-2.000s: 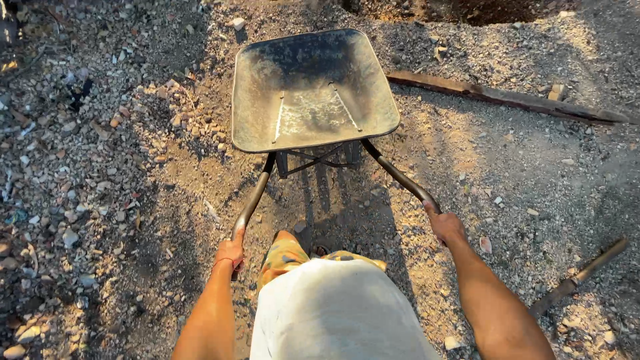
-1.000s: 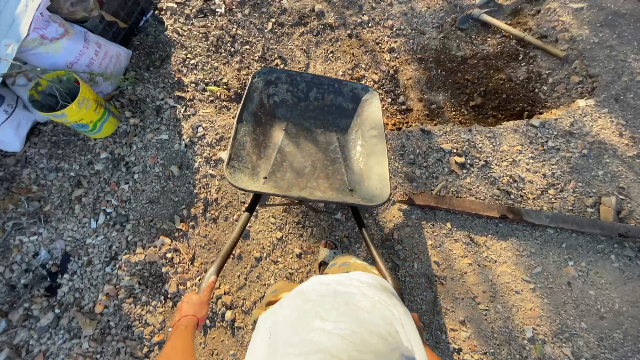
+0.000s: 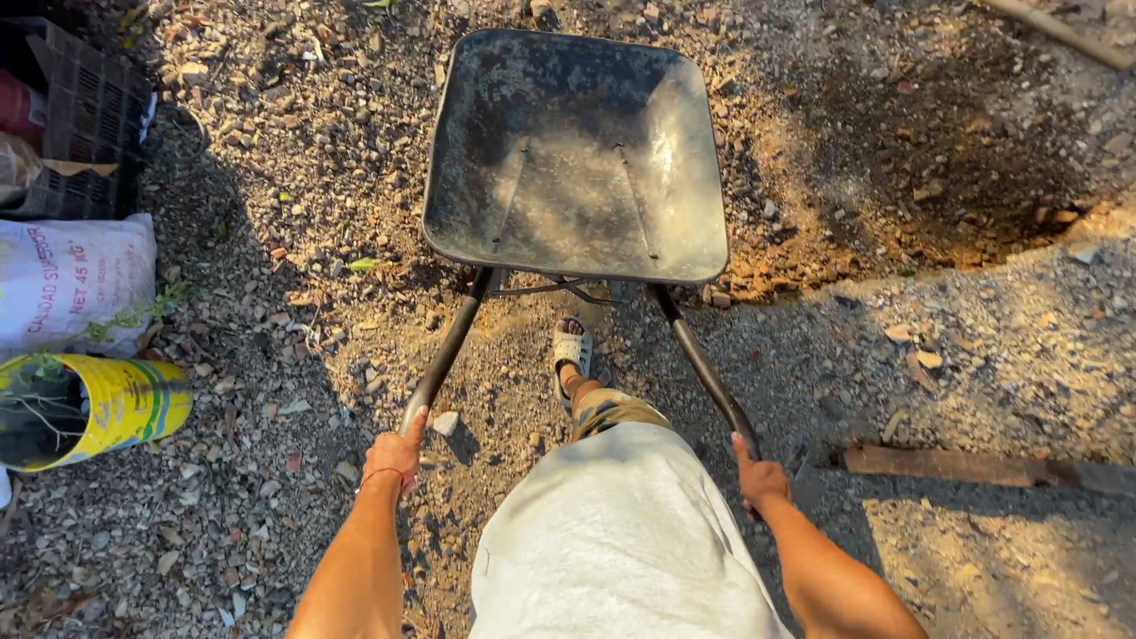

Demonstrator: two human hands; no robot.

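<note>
An empty metal wheelbarrow tray [image 3: 577, 195], worn and dusty, lies ahead of me at the upper middle of the head view. Two bent tubular handles run back from beneath it. My left hand [image 3: 393, 460], with a thin red band at the wrist, is closed around the end of the left wheelbarrow handle [image 3: 454, 342]. The end of the right wheelbarrow handle [image 3: 706, 364] is in the grip of my right hand [image 3: 763, 484]. Both index fingers or thumbs lie along the tubes. The wheel is hidden under the tray.
At left are a yellow bucket [image 3: 142, 404], a white woven sack [image 3: 80, 275] and a black plastic crate [image 3: 93, 115]. A dug pit [image 3: 958, 177] lies right of the tray, with a wooden tool handle [image 3: 1061, 34] beyond it. A wooden board [image 3: 950, 466] rests on the gravel at right.
The wheelbarrow has moved forward over the gravel with both hands on its handles; it is now beside the pit. The board has passed back along the right. The view has moved along.
</note>
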